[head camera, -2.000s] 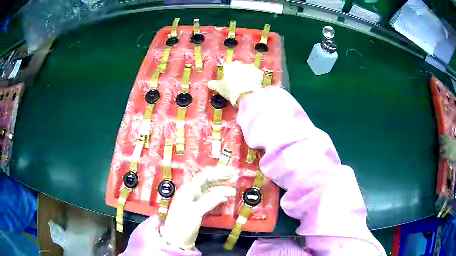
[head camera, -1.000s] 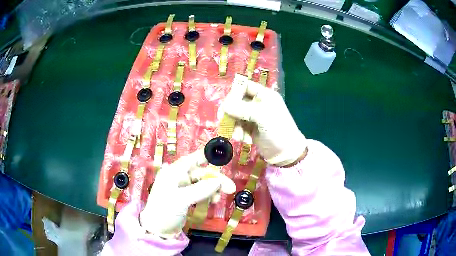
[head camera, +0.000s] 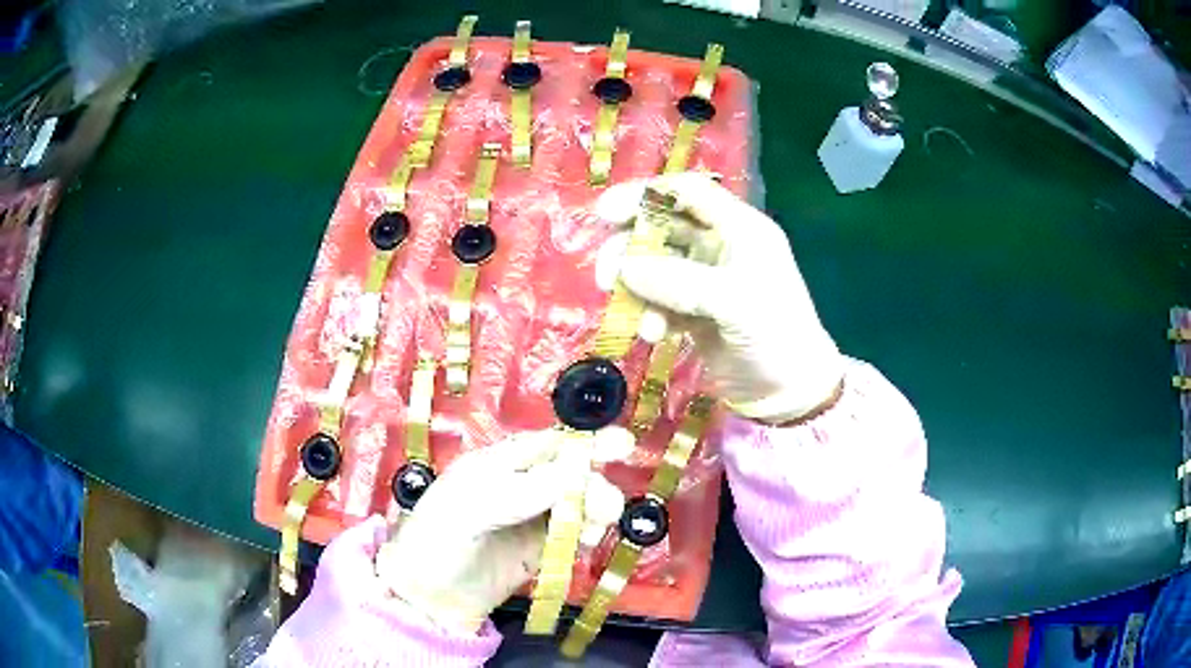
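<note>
A gold-banded wristwatch (head camera: 590, 393) is held above the tray, its round black face up and its band stretched between both gloved hands. My left hand (head camera: 490, 522) grips the lower band just below the watch head. My right hand (head camera: 731, 287) grips the upper band near the clasp. The salmon-red watch tray (head camera: 294, 437) lies beneath under shiny clear film. It holds more black-faced watches in rows, with bands pointing up and down. A watch lies at the tray's lower right (head camera: 644, 521), its band overhanging the front edge. Part of another band shows beside my right hand.
A small whitish bottle (head camera: 862, 146) with a round clear top stands right of the tray on the green bench (head camera: 993, 352). Other trays show at the far left and right edges. Papers lie at the upper right. An open box with clear plastic is below at left.
Two seconds ago my right hand was over the tray's middle row. A watch there has been lifted and brought between both hands. Since one second ago, its lower band shows more below my left hand.
</note>
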